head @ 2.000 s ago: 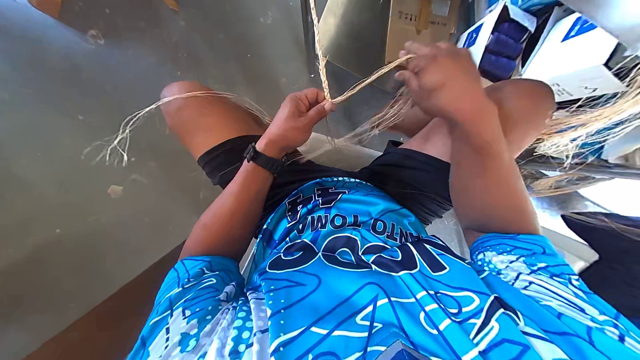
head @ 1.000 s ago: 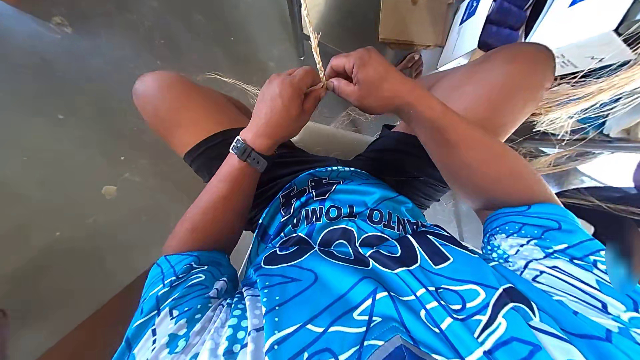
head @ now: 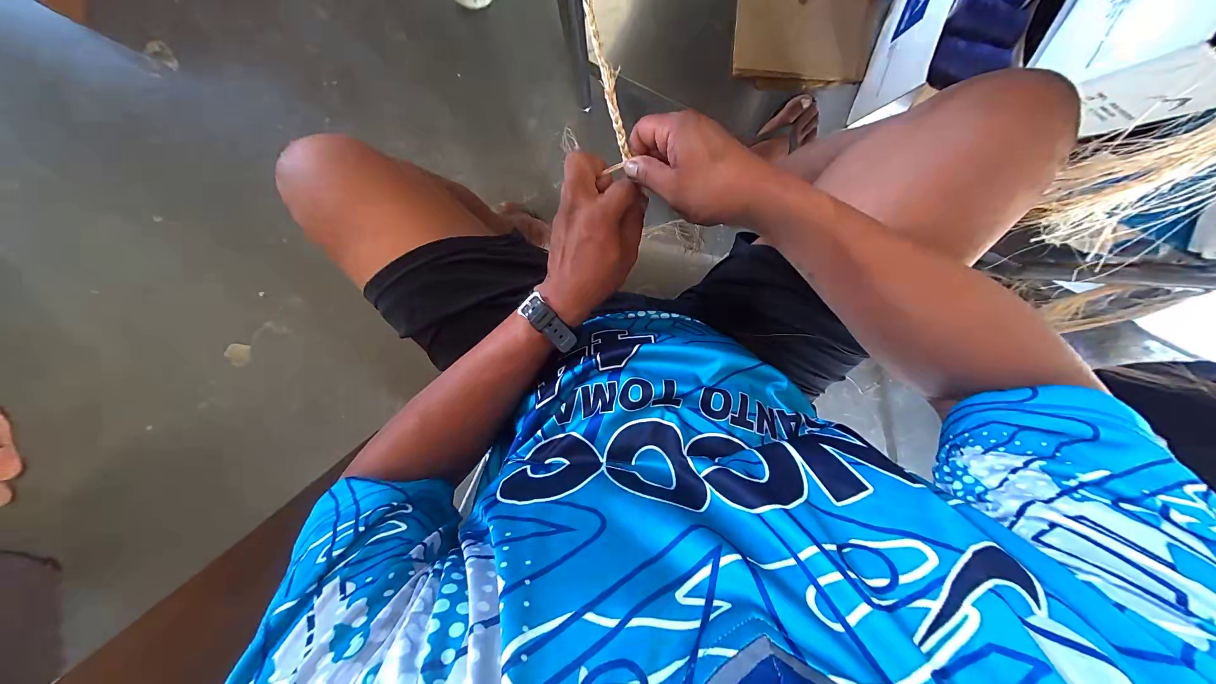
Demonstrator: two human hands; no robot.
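Note:
A pale braided fiber cord (head: 610, 93) runs down from the top edge of the head view to where my two hands meet above my lap. My left hand (head: 597, 223), with a watch on its wrist, has its fingers closed on a strand of the fiber (head: 614, 169) just left of the braid's lower end. My right hand (head: 698, 169) pinches the braid's lower end between thumb and finger, close beside the left. Thin loose fibers (head: 679, 234) show below the hands, and a small tuft (head: 570, 141) sticks up beyond the left fingers. The fingers partly hide the braid's end.
A bundle of loose fibers (head: 1130, 180) lies at the right, beside white boxes (head: 1154, 81) and dark blue rolls (head: 978, 43). A cardboard box (head: 807, 38) stands at the top. A thin metal leg (head: 576, 52) is left of the cord. Part of another person's foot (head: 8, 456) shows at the left edge.
Two seconds ago my right hand held a strand stretched out to the right; it has come in beside my left hand at the braid's lower end. The long loose fibers at the left no longer show.

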